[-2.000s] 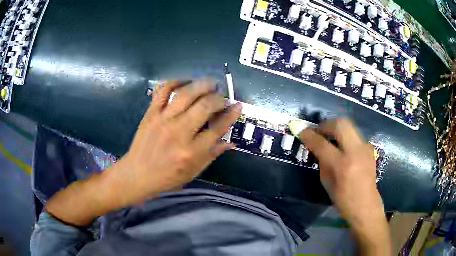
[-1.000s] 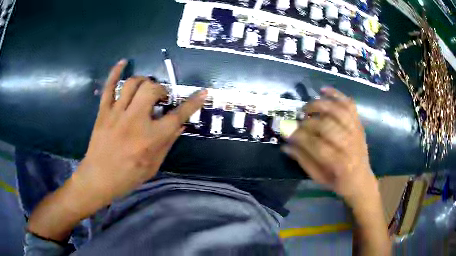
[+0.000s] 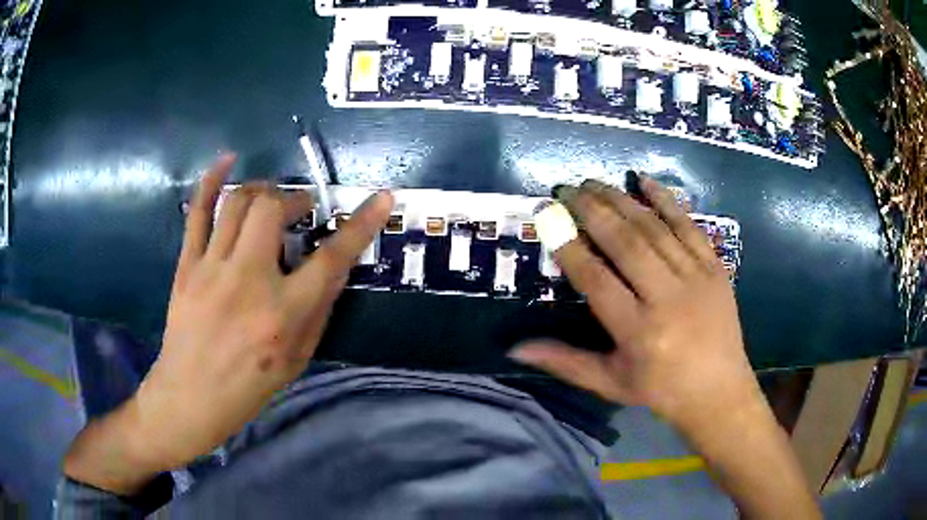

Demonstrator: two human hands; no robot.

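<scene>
A long white housing (image 3: 437, 201) with a dark circuit board (image 3: 432, 266) lies crosswise in front of me. Copper contacts show along its back side, and white block components stand on the board. A white stub lead (image 3: 314, 163) sticks out behind it at the left. My left hand (image 3: 249, 295) lies over the left part, fingers apart, thumb tip at the housing's back strip. My right hand (image 3: 651, 295) lies over the right part, fingertips on the unit and thumb apart in front. A pale yellow-white finger cot (image 3: 555, 225) covers one right digit. The hands hide both outer parts of the board.
Similar white-housed units (image 3: 508, 107) lie parallel behind, each with a yellow-topped block at the left. A tangled copper strip pile (image 3: 905, 152) is at the far right. More units (image 3: 12, 102) show at the left edge. A cardboard piece (image 3: 833, 416) is below the bench at right.
The view has shifted. My right hand has spread its fingers flat over the unit's right part, with its thumb out in front. My left hand remains over the left part.
</scene>
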